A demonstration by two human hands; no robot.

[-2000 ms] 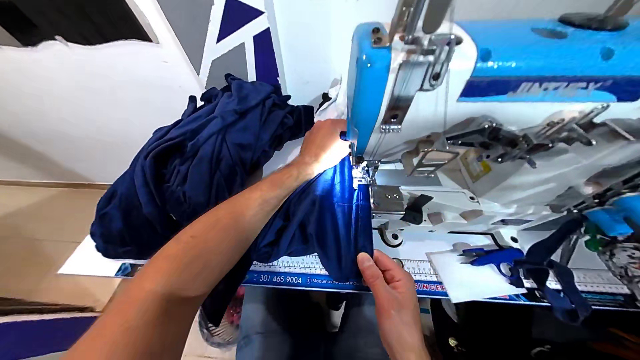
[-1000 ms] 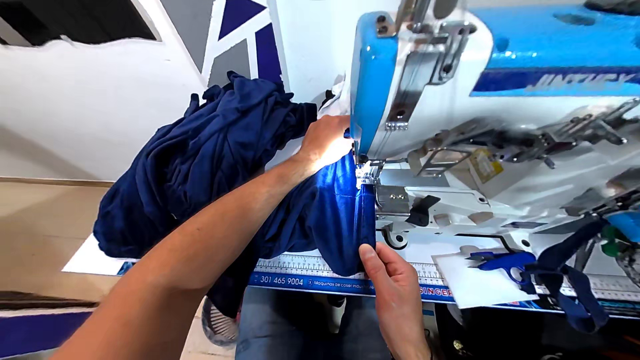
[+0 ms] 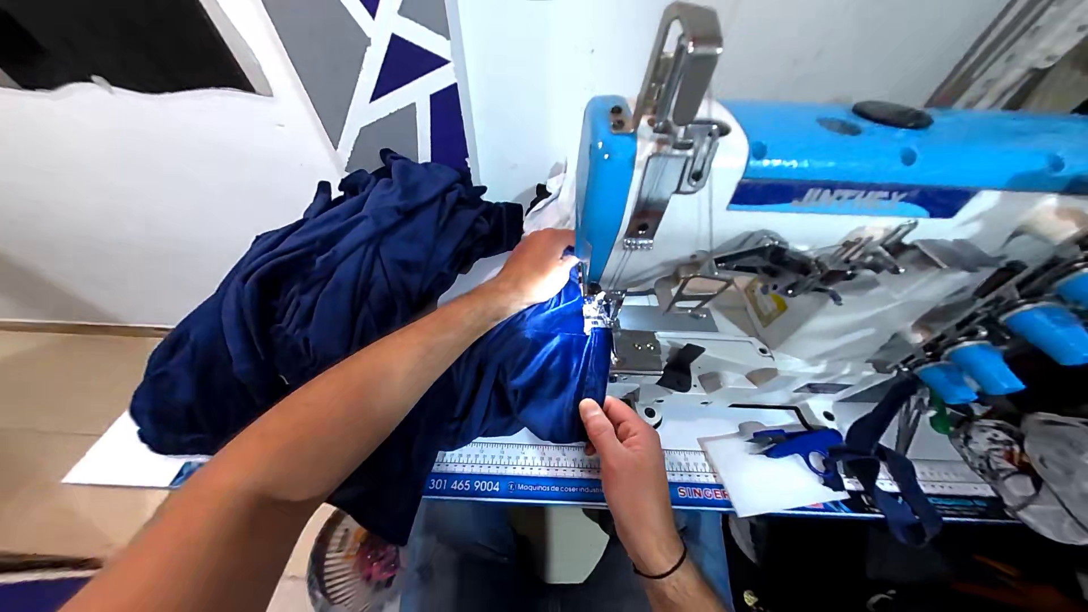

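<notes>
Navy blue fabric (image 3: 518,374) lies under the lit presser foot (image 3: 599,310) of a blue and white Jinthex industrial sewing machine (image 3: 608,187). My left hand (image 3: 540,268) rests on the fabric behind and left of the foot, its fingertips partly hidden by the machine head; whether they grip cannot be told. In front of the foot, my right hand (image 3: 620,438) pinches the fabric's near right edge between thumb and fingers. Some of the same cloth hangs over the table's front edge below my left forearm.
A large navy cloth pile (image 3: 323,280) lies at the left. Blue-handled snips (image 3: 803,446) sit on a white sheet (image 3: 739,484) at the right, beside a navy strip (image 3: 884,476). Blue thread-holder parts (image 3: 986,365) stand farther right. A ruler strip (image 3: 501,459) runs along the table front; a basket (image 3: 348,561) stands below.
The fabric between the foot and my right hand has become shorter, and that hand is nearer the foot. My left hand stays behind the foot. The view has shifted.
</notes>
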